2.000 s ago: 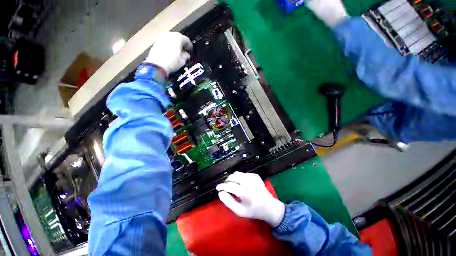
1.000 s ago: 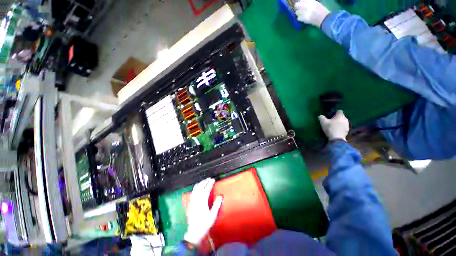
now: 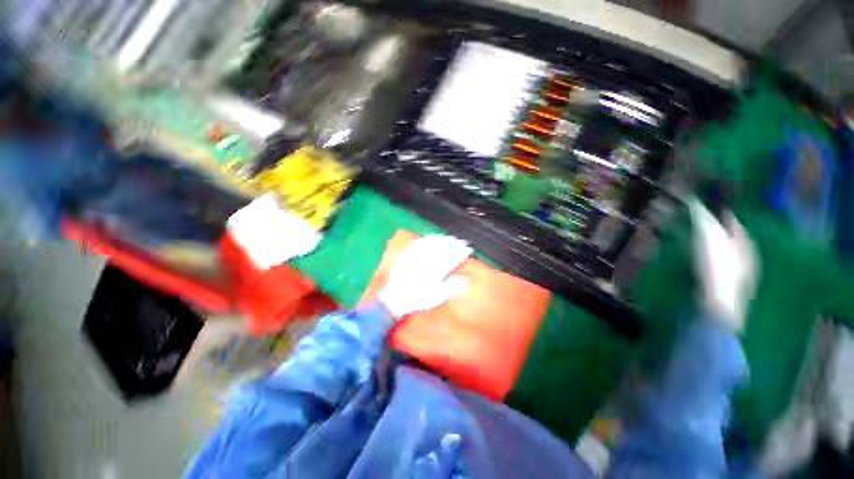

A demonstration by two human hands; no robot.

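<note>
The circuit board [image 3: 538, 192] lies in its black carrier [image 3: 524, 245], with a white rectangle and orange blocks on its upper side. The red sheet [image 3: 478, 327] lies on the green mat in front of the carrier. My gloved left hand [image 3: 426, 276] rests on the sheet's left part, fingers apart, holding nothing. My gloved right hand [image 3: 723, 257] is strongly blurred to the right of the carrier; whether it holds the black-handled tool cannot be told.
A tray of yellow scraps [image 3: 307, 185] is left of the red sheet, with a crumpled white thing [image 3: 272, 231] beside it. A black bin [image 3: 140, 327] is at lower left. A blue object [image 3: 807, 182] is blurred at right. A pale rail [image 3: 646, 37] runs behind the carrier.
My left hand left the board's far side for the red sheet. My right hand left the sheet, was on the black-handled tool one second ago, and is now blurred. The view has turned left.
</note>
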